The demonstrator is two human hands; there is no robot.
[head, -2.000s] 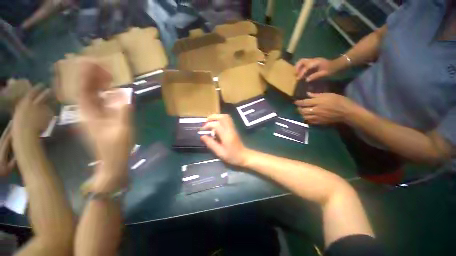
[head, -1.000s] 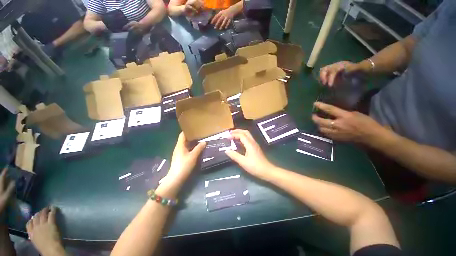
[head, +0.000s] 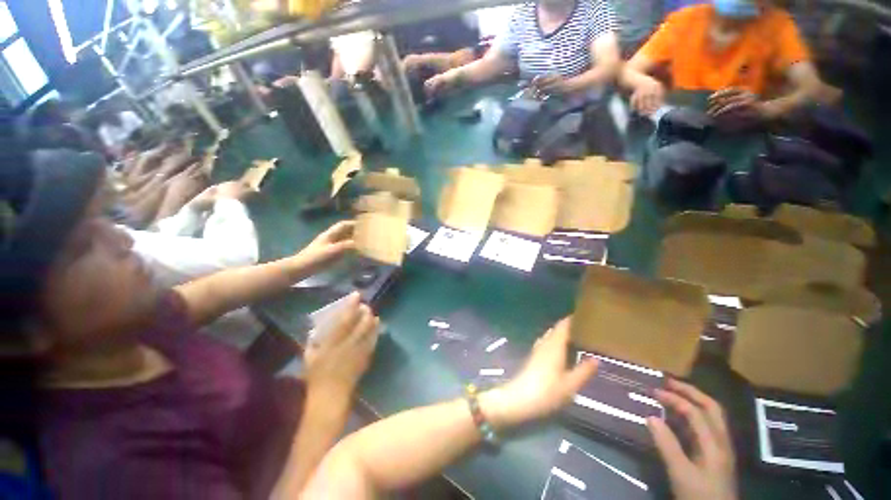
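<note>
An open mailer box with an upright brown lid [head: 640,317] stands in front of me, a black insert card [head: 617,391] with white print lying on its contents. My left hand [head: 547,376] is at the box's left side, its thumb near the card's upper left corner, the fingertips partly behind the lid. My right hand [head: 699,439] is at the box's right side, fingers spread, fingertips near the card's right edge. Another black card [head: 591,479] lies on the table below the box, cut off by the bottom edge.
Open boxes with brown lids [head: 796,342] stand right and behind; some hold white leaflets [head: 510,252]. Loose dark cards [head: 467,342] lie left. A person in a maroon top [head: 186,400] handles a box at left. Two people sit across by dark lumpy items [head: 684,166].
The view has swung left, bringing the person in maroon into view. The person at right has left the view. My hands remain at the same box; my right fingers are now spread.
</note>
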